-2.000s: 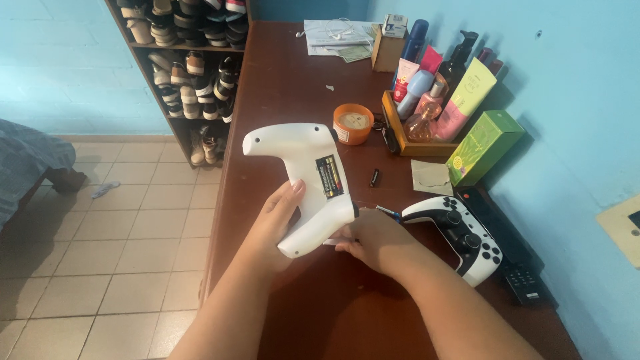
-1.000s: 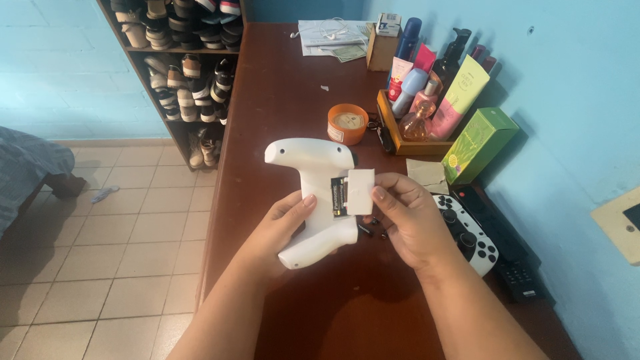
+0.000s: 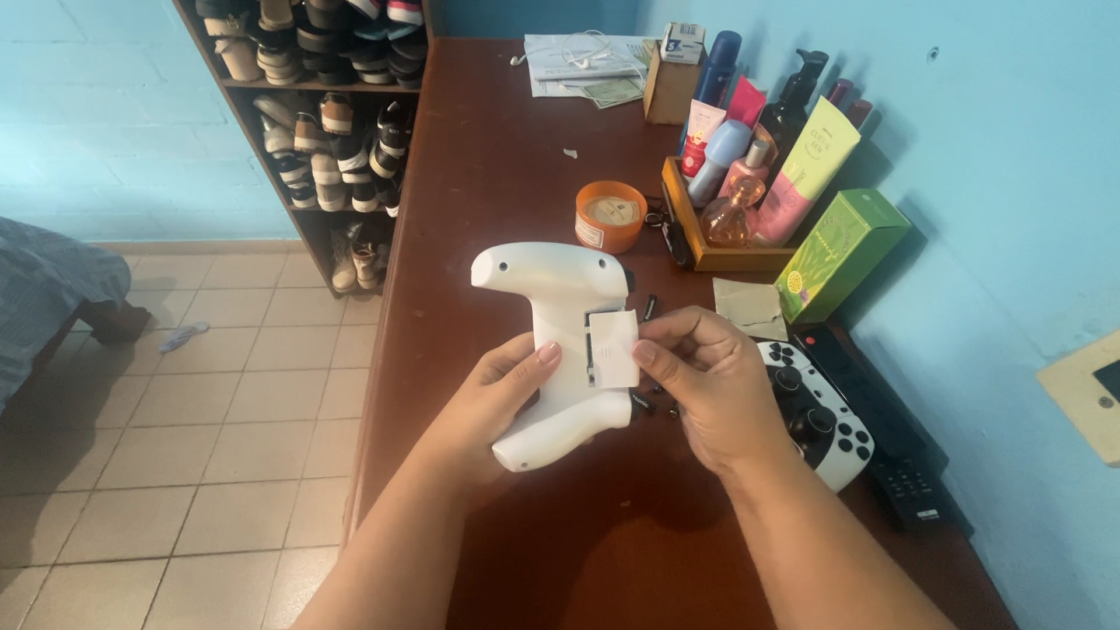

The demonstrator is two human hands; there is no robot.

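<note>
My left hand (image 3: 506, 398) holds a white game controller (image 3: 560, 293) by its middle, its back toward me. Between thumb and fingers, my right hand (image 3: 713, 376) grips a white battery cover (image 3: 615, 350), which lies over most of the battery compartment. A dark gap shows along the cover's left edge; what is inside is mostly hidden. Behind the hands on the table, a small black battery (image 3: 649, 307) lies beside the controller, and more small dark pieces lie below it, partly covered. A second controller, white and black (image 3: 814, 416), rests right of my right hand.
On the brown table (image 3: 490, 175) stand an orange candle jar (image 3: 610, 219), a wooden tray (image 3: 744, 259) of bottles and tubes, and a green box (image 3: 840, 254). A black remote control (image 3: 910, 490) lies by the blue wall. Papers with white earphones (image 3: 582, 61) are at the back.
Two seconds ago the compartment was uncovered and my right hand was low behind the controller. It then brought the cover up, and the cover has since moved left over the compartment.
</note>
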